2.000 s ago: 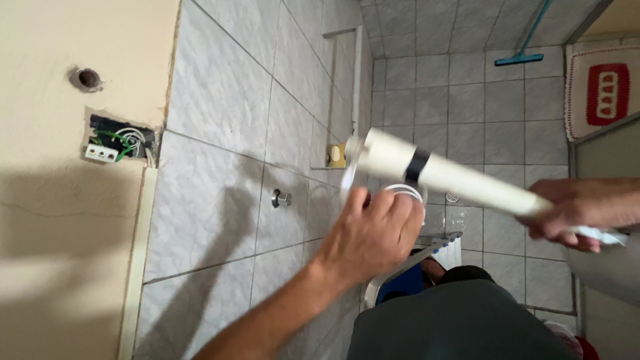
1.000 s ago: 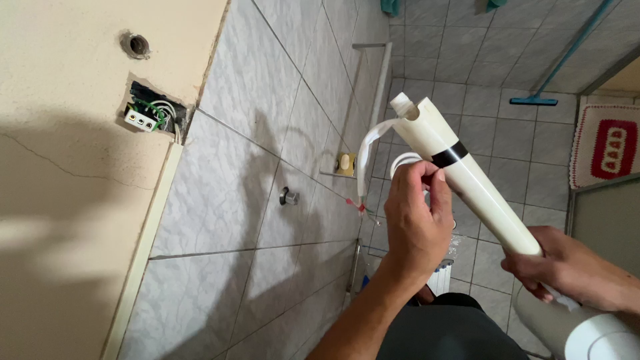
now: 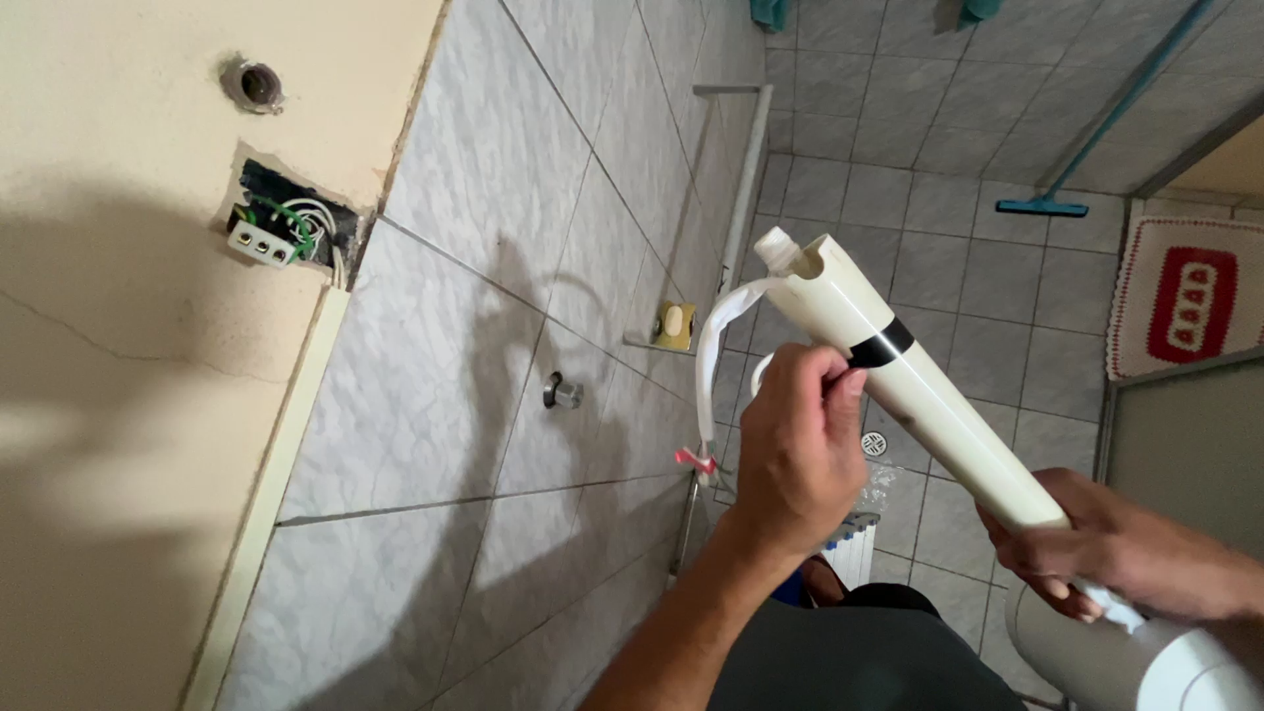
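A cream plastic shower arm tube (image 3: 948,420) slants across the view, a band of black tape (image 3: 882,344) around it near its upper end. My left hand (image 3: 805,444) pinches at the band's lower edge with thumb and forefinger. Lower right, my right hand (image 3: 1116,543) is closed around the tube. A threaded white pipe end (image 3: 778,249) sticks out at the tube's notched top. From there a white-sleeved cable (image 3: 706,360) curves down to wire ends with a red piece (image 3: 696,460). Behind my left hand shows part of a white loop.
At left, a wall box with wires holds a white terminal block (image 3: 261,243), below a round pipe hole (image 3: 257,87). A metal valve stem (image 3: 564,392) juts from the tiles. Beyond are a soap holder (image 3: 674,326), a squeegee (image 3: 1043,206) and a floor drain (image 3: 874,443). A ladder step (image 3: 851,553) is below.
The tube has tilted from nearly level to a steeper slant, its taped end upward. The white-sleeved cable now hangs in plain sight. Both hands remain at the tube.
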